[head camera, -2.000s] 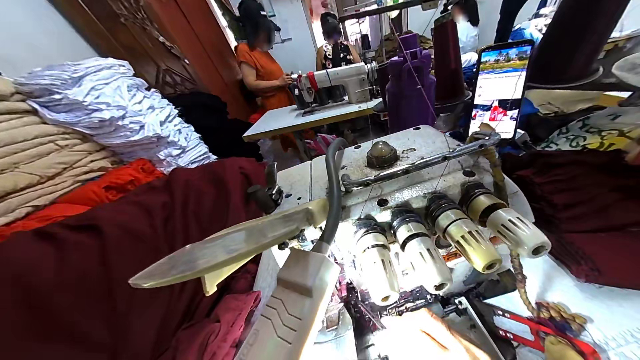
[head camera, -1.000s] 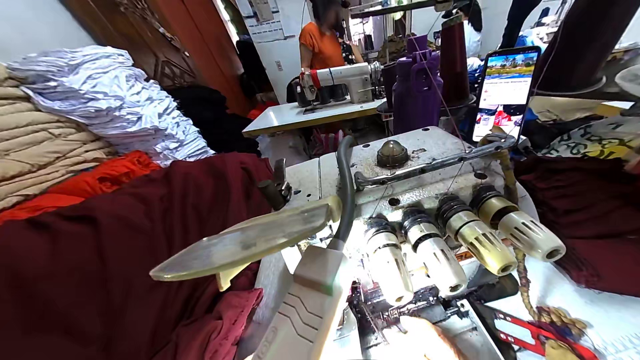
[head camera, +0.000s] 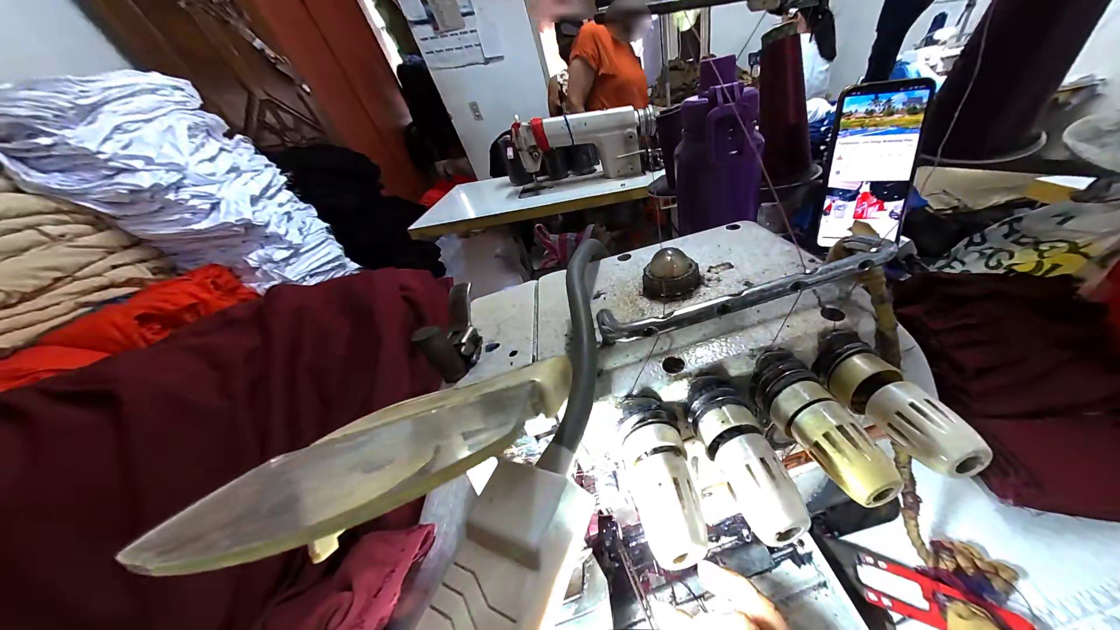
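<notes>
An overlock sewing machine (head camera: 726, 262) with a worn white casing fills the middle of the view. Four pale tension knobs (head camera: 757, 486) project from its front, and thin dark threads run over its metal thread guide (head camera: 744, 302). Below the knobs, what looks like my right hand (head camera: 739, 602) is partly visible beside the brightly lit looper area (head camera: 630, 560). Its fingers are mostly cut off or washed out, so I cannot tell whether it holds anything. My left hand is out of view. A clear plastic guard (head camera: 350, 468) and a grey-white lamp housing (head camera: 499, 542) stand at the machine's left.
Maroon fabric (head camera: 219, 429) lies at left, below stacked white cloth (head camera: 166, 166). A smartphone (head camera: 875, 162), purple bottle (head camera: 719, 157) and maroon thread cones (head camera: 781, 114) stand behind. Another sewing machine (head camera: 586, 140) is beyond, near a person in orange (head camera: 608, 66). A red-and-white object (head camera: 901, 586) lies lower right.
The person in orange has moved from the left of the far sewing machine to behind it. The view has shifted somewhat. My visible hand remains low by the looper area.
</notes>
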